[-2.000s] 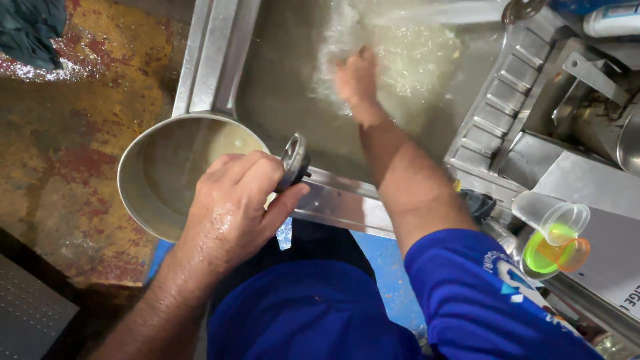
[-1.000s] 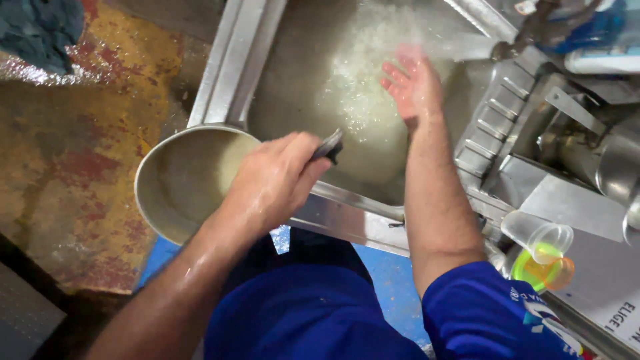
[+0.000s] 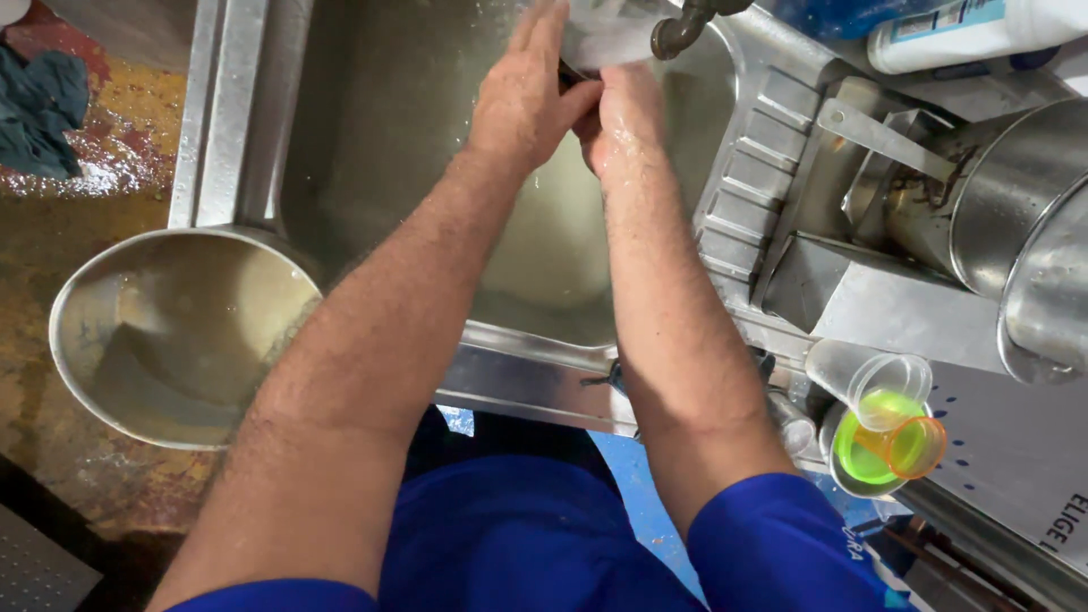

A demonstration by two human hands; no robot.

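Both hands are together over a stainless steel sink basin [image 3: 544, 255] of cloudy water, close to the metal faucet spout [image 3: 680, 32] and its spray. My left hand [image 3: 523, 102] has its fingers extended toward the top of the view. My right hand [image 3: 627, 115] is blurred beside it, its fingers largely hidden. Something dark shows between the hands; whether either hand grips it cannot be made out. A large round metal pot [image 3: 178, 340] with cloudy liquid inside stands left of my left forearm, against the sink's corner.
On the right lie the ribbed drainboard [image 3: 756, 161], metal pots [image 3: 1028, 195], a white plastic bottle [image 3: 960, 34], and clear, green and orange plastic cups [image 3: 888, 433]. A dark wet cloth [image 3: 42, 115] is at the upper left, above the wet floor [image 3: 110, 153].
My left hand has moved from beside the pot, where it held a dark-and-metal object, up to the faucet. My right hand, spread open one second ago, is now beside it.
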